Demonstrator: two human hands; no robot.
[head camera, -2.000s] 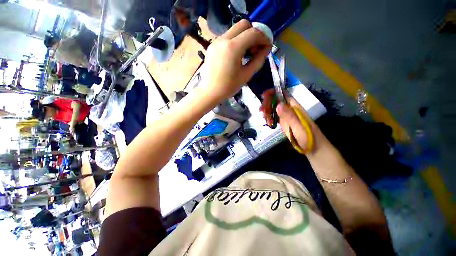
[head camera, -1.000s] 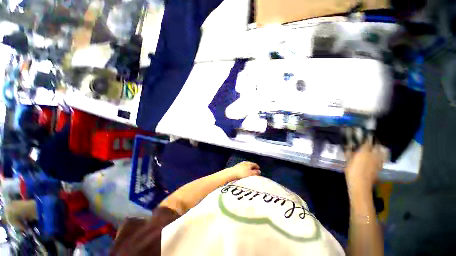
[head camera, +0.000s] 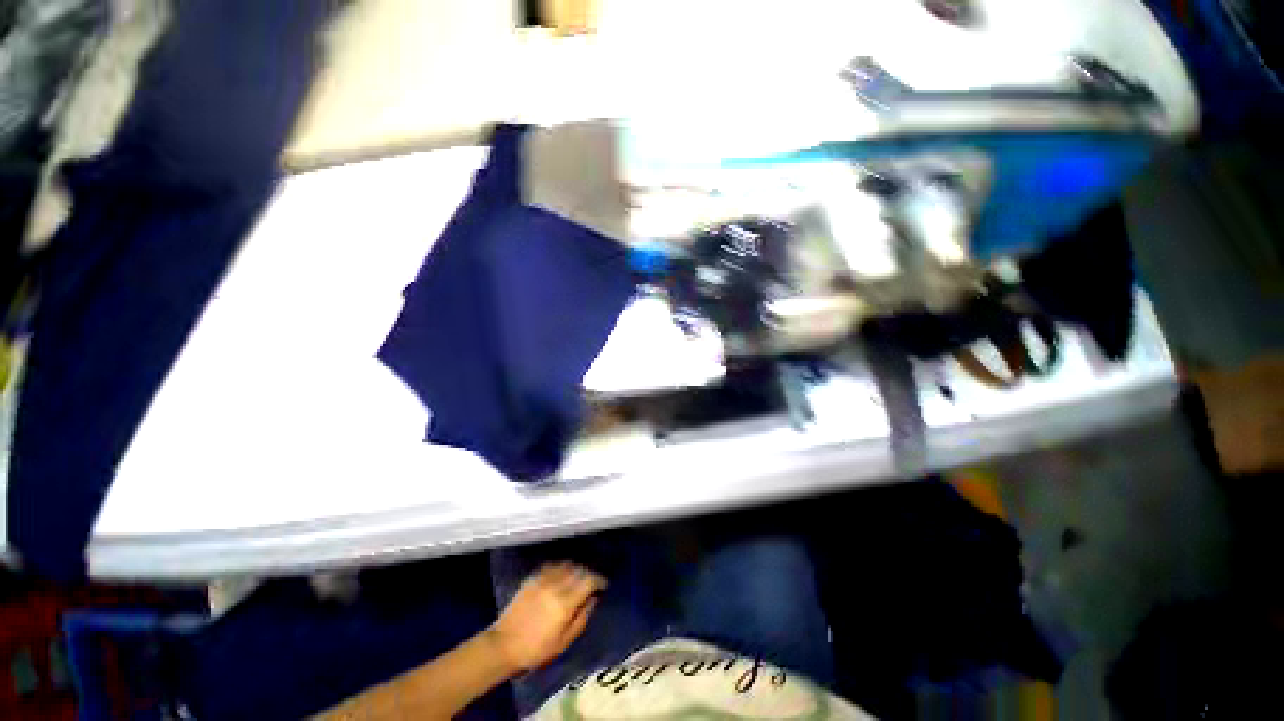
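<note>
A navy fabric piece (head camera: 507, 310) lies on the white table at the left side of the overlock machine (head camera: 789, 254), against its pale plate. My left hand (head camera: 549, 617) is low over my lap, below the table edge, beside dark navy cloth. Its fingers are bent, and whether they hold cloth is unclear. A blurred skin-toned shape at the right edge looks like part of my right hand or forearm (head camera: 1246, 420); its fingers cannot be made out. Scissors with brownish-orange loops (head camera: 1003, 355) lie at the right end of the table.
A long navy fabric stack (head camera: 127, 310) hangs over the table's far left. A dark heap (head camera: 922, 578) is below the table edge. A blue basket (head camera: 113, 662) and red crates (head camera: 31, 655) are at lower left. The picture is blurred.
The raised left hand came down to the lap. The right hand held the scissors, then reached the table's right end; it is now away from them. The view has moved closer to the table.
</note>
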